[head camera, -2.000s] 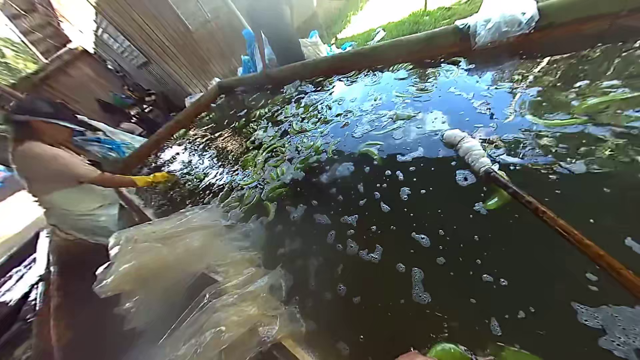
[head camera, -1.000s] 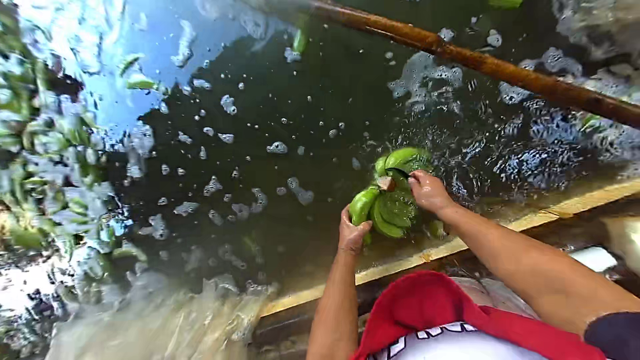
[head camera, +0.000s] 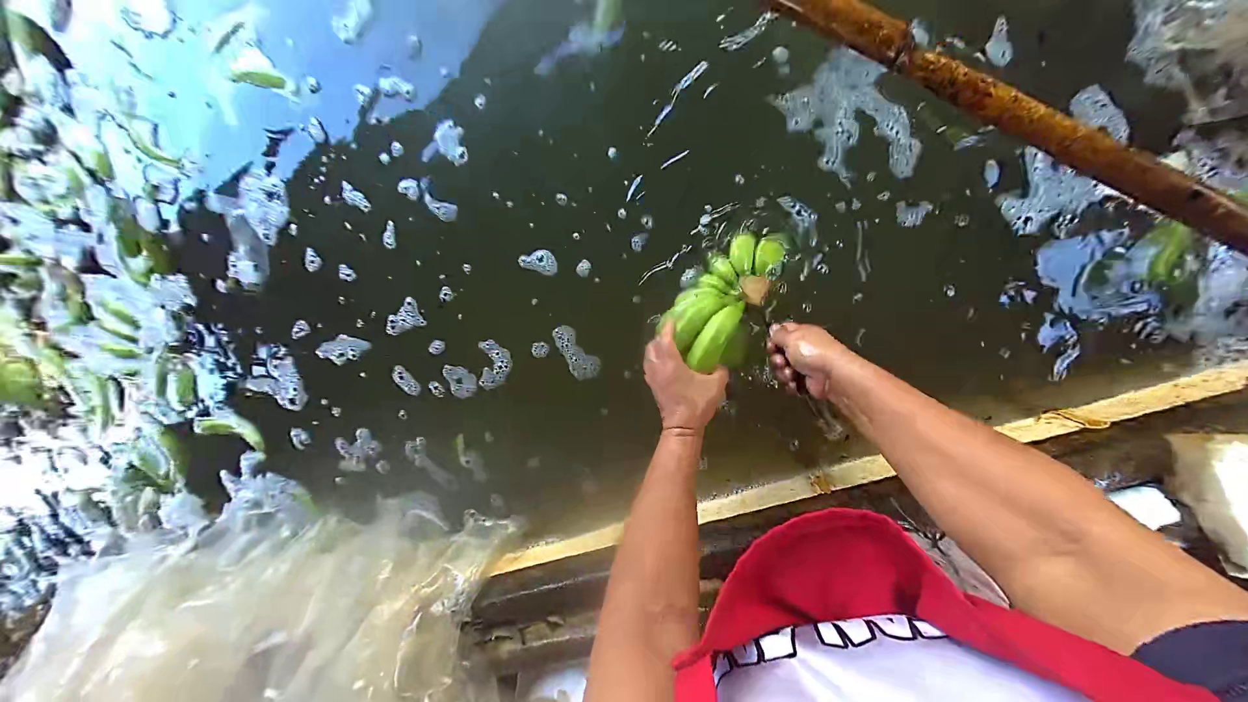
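My left hand (head camera: 682, 382) grips the lower fingers of a green banana cluster (head camera: 717, 302), which lies partly in the dark water. The cluster's pale cut crown (head camera: 755, 290) faces up and to the right. Just right of the crown, my right hand (head camera: 804, 359) is closed around a thin dark tool, probably a knife; its blade is hard to make out. Ripples surround the upper bananas.
A brown pole (head camera: 985, 97) crosses the upper right over the water. Many green bananas (head camera: 117, 322) float at the left among foam. Clear plastic sheeting (head camera: 273, 614) hangs at the lower left. A wooden tank edge (head camera: 760, 499) runs before my body.
The view has swung down from the wide tank onto my hands. Since one second ago, my right hand has moved from beside the crown to below and right of it.
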